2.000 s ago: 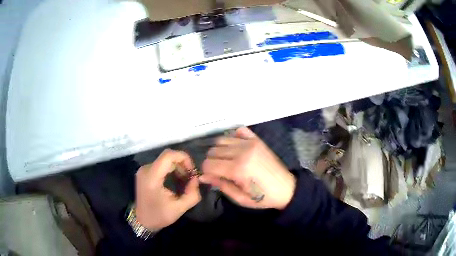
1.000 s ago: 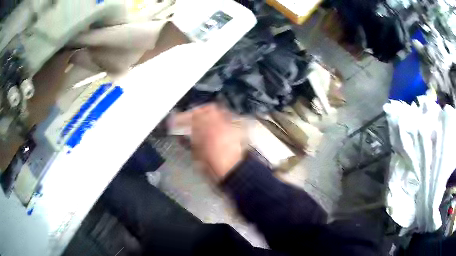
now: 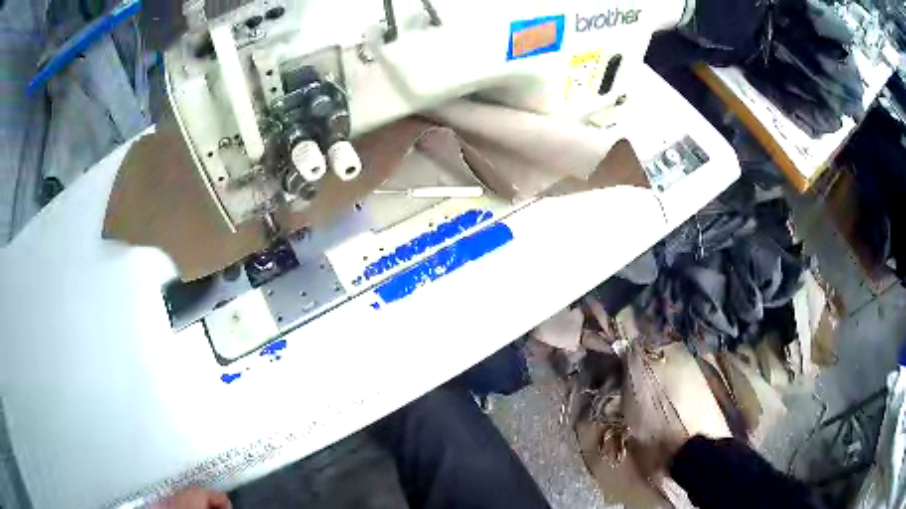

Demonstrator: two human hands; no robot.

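Observation:
The cream sewing machine head [image 3: 447, 60] stands over the white table, with two white ribbed knobs [image 3: 326, 159] on its front. Brown garment panels [image 3: 159, 204] lie under and behind the needle area. The needle plate [image 3: 298, 288] is bare in front. My right hand [image 3: 656, 455] is low at the right, blurred against a bundle of tan cut pieces [image 3: 685, 383] beneath the table edge; its fingers are hard to make out. My left hand [image 3: 194, 499] is at the table's front edge at bottom left, mostly cut off by the frame.
Dark cloth pieces [image 3: 735, 268] are heaped beyond the table's right edge. A wood-edged surface [image 3: 765, 129] holds dark cloth at the upper right. A small white stick-like item [image 3: 447, 192] lies by the panels. My dark-clothed leg is under the table edge.
The view has swung back left to the machine. My hands were together at first; my right hand has gone down right to the bundle. My left hand is back in view at the bottom left.

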